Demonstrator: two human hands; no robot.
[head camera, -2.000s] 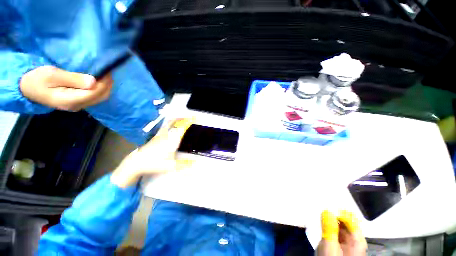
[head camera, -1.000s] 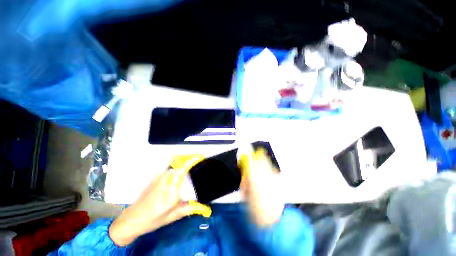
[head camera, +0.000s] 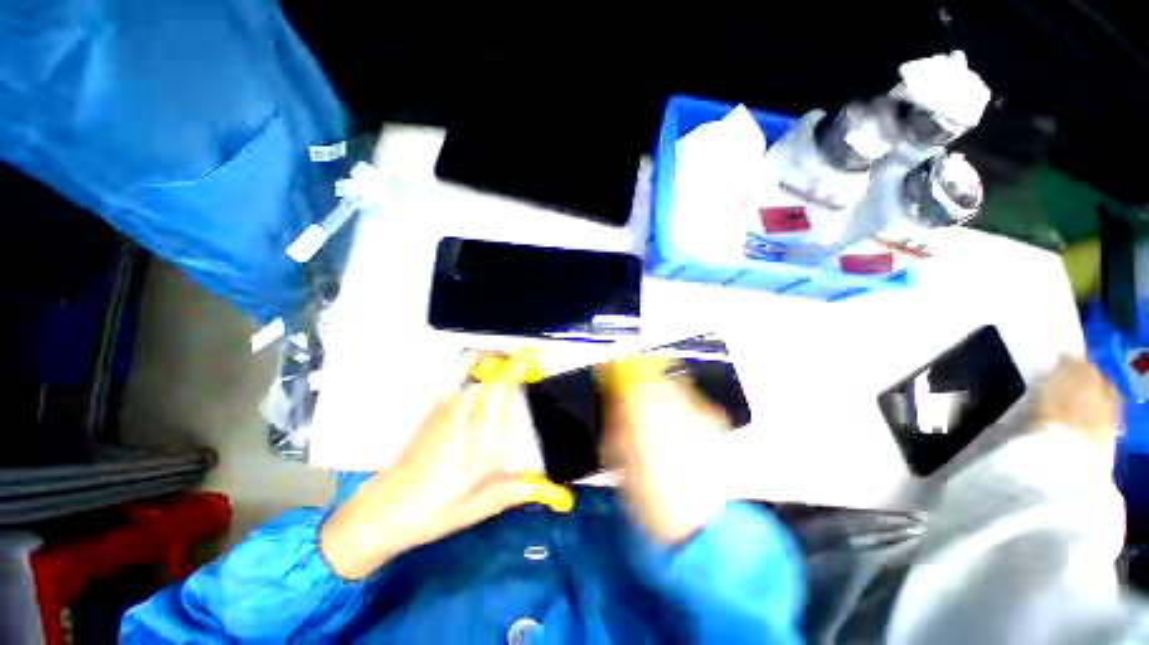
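A glossy black phone screen (head camera: 570, 422) lies level in front of me, near the table's front edge. My left hand (head camera: 441, 460), with yellow finger cots, grips its left end between thumb and fingers. My right hand (head camera: 655, 441), blurred, is over the screen's middle with yellow-tipped fingers on its face. Whether a wipe is under the fingers cannot be told. A second black screen (head camera: 536, 290) lies just beyond, and a third (head camera: 954, 398) lies tilted at the right.
A blue tray (head camera: 743, 275) at the far side holds white bottles (head camera: 806, 189) and a white peaked bundle (head camera: 721, 176). A coworker's pale grey sleeve (head camera: 1021, 517) and hand (head camera: 1081, 398) reach in at right. A blue sleeve (head camera: 164, 139) is at upper left. A red stool (head camera: 132, 548) stands at lower left.
My left hand left the screen lying on the table and took hold of another one. My right hand came in from the right onto it. A grey-sleeved hand has appeared beside the right screen.
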